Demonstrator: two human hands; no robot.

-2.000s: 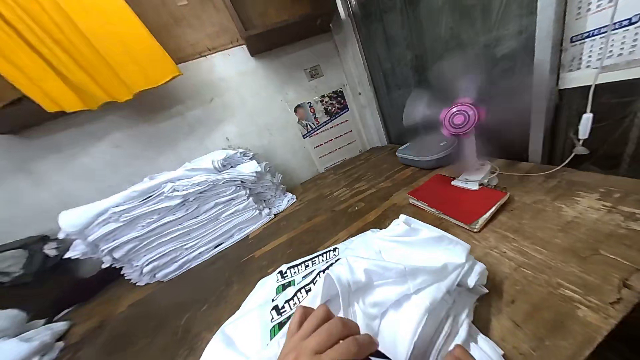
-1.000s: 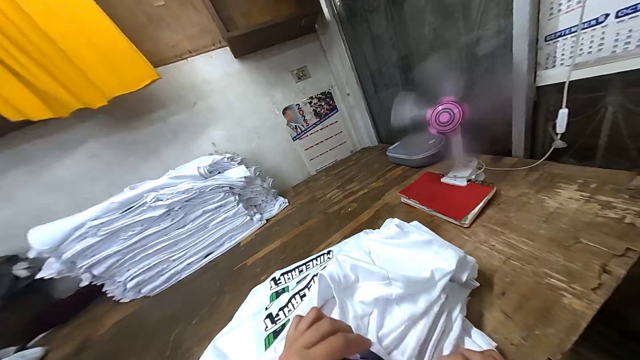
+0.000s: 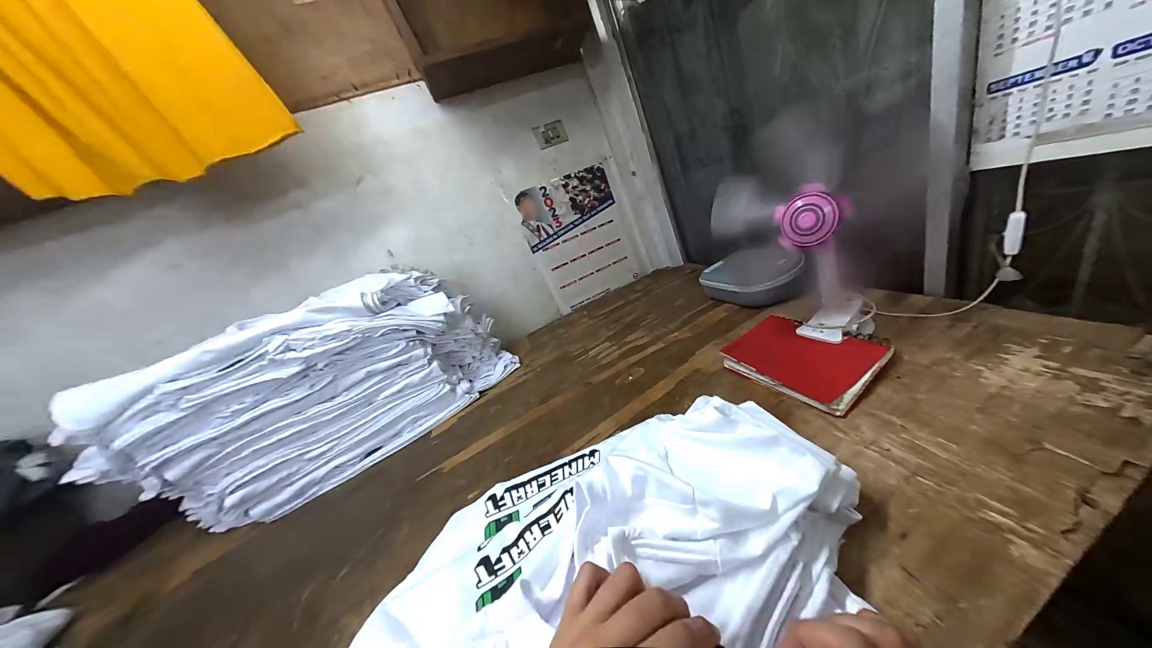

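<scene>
A pile of white printed shirts [image 3: 711, 486] lies at the bottom middle of the head view, with black and green Minecraft prints on its left part. Over its near edge rests my left hand [image 3: 630, 614], fingers curled on the cloth. Whether they grip the fabric does not show. My right hand [image 3: 846, 630] is at the pile's near right side, mostly cut off by the frame's lower edge, so its hold is hidden. Both hands are a short way apart.
A tall stack of white folded fabric [image 3: 297, 396] stands left by the wall. Behind the shirts, a pink spinning fan [image 3: 810, 219] stands on a red notebook [image 3: 805, 360], near a grey case [image 3: 754, 274]. The wooden table's [image 3: 972, 486] edge is at right; yellow cloth [image 3: 126, 99] hangs upper left.
</scene>
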